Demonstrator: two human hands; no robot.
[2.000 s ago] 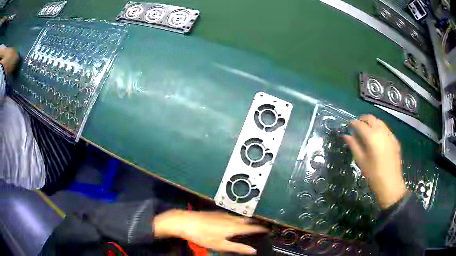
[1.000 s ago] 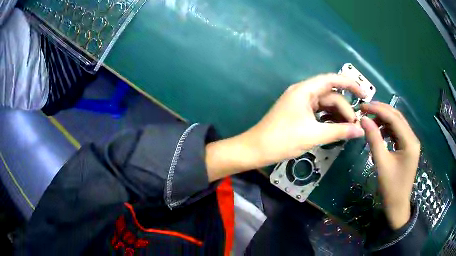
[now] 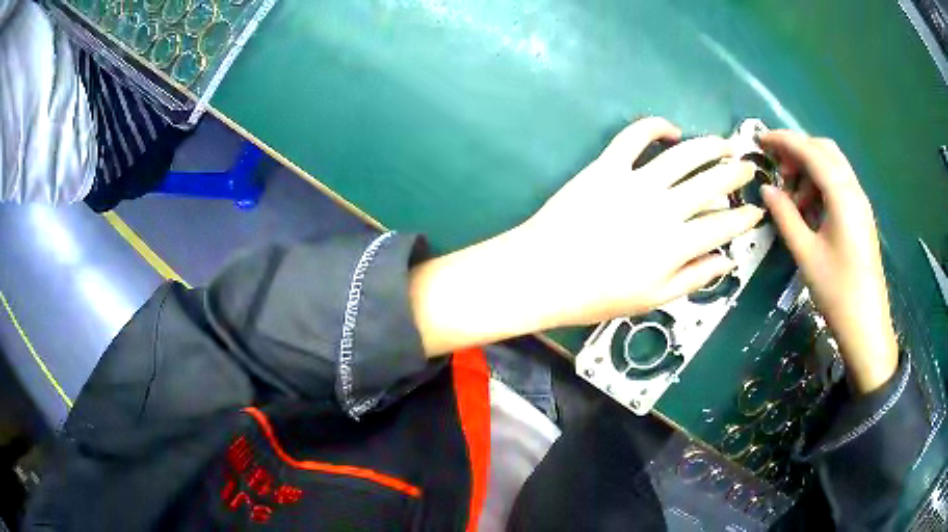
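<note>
The three-hole fixture (image 3: 665, 343) lies at a slant on the green mat in front of me, open side up. My left hand (image 3: 634, 223) lies flat across its middle, fingers spread toward the far hole, and covers much of it. My right hand (image 3: 826, 223) is at the fixture's far end, thumb and fingers bent at the far hole's edge. Whether a thin ring is between my fingertips cannot be seen. The clear parts tray (image 3: 769, 400) with round pockets lies right of the fixture, partly under my right forearm.
Another clear tray (image 3: 172, 42) with rings stands at the upper left, beside a person's striped sleeve and pale clothing (image 3: 47, 114). The bench edge (image 3: 301, 177) runs diagonally. A pale pointed guide (image 3: 932, 265) shows at the right rim.
Both hands have moved to the fixture's far hole from its middle, where their fingertips met. My left hand has flattened and spread over the fixture.
</note>
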